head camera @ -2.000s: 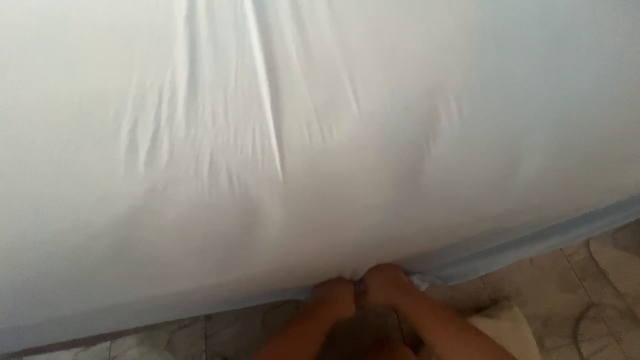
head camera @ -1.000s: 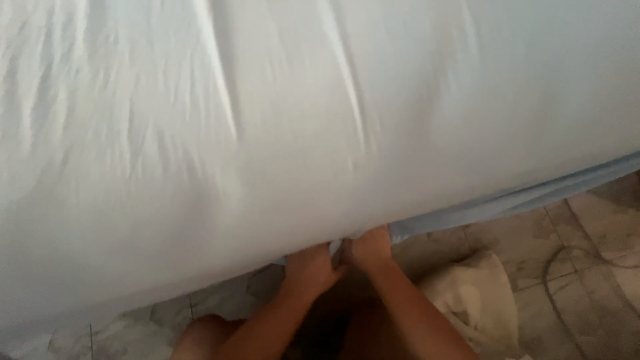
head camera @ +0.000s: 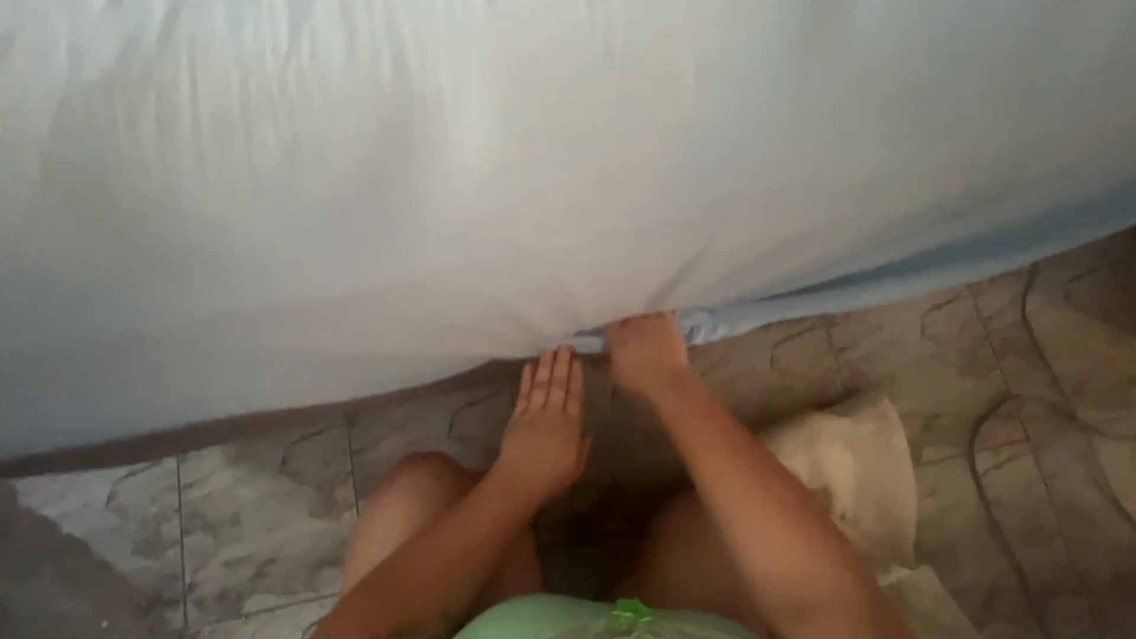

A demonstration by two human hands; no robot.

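A pale fitted sheet [head camera: 497, 177] is stretched over what looks like a mattress, with faint creases at the upper left. Along its near side, the sheet's bluish hem [head camera: 799, 309] hangs loose to the right. My right hand [head camera: 648, 351] is closed on the bunched hem at the mattress edge. Just left of it, my left hand [head camera: 548, 422] lies flat, fingers extended, with the fingertips at the sheet's lower edge. Whether those fingertips press on the cloth or reach slightly under it cannot be told. A dark strip shows beneath the sheet to the left.
Marbled floor tiles [head camera: 266, 506] lie below the mattress edge. A beige cloth [head camera: 856, 470] rests on the floor right of my knees. A thin dark cable [head camera: 981, 488] curves over the tiles farther right. My bent knees are close under my forearms.
My left hand, earlier bent at the edge beside my right, is now flat with straight fingers. The long creases in the middle of the sheet have smoothed out. The view has shifted.
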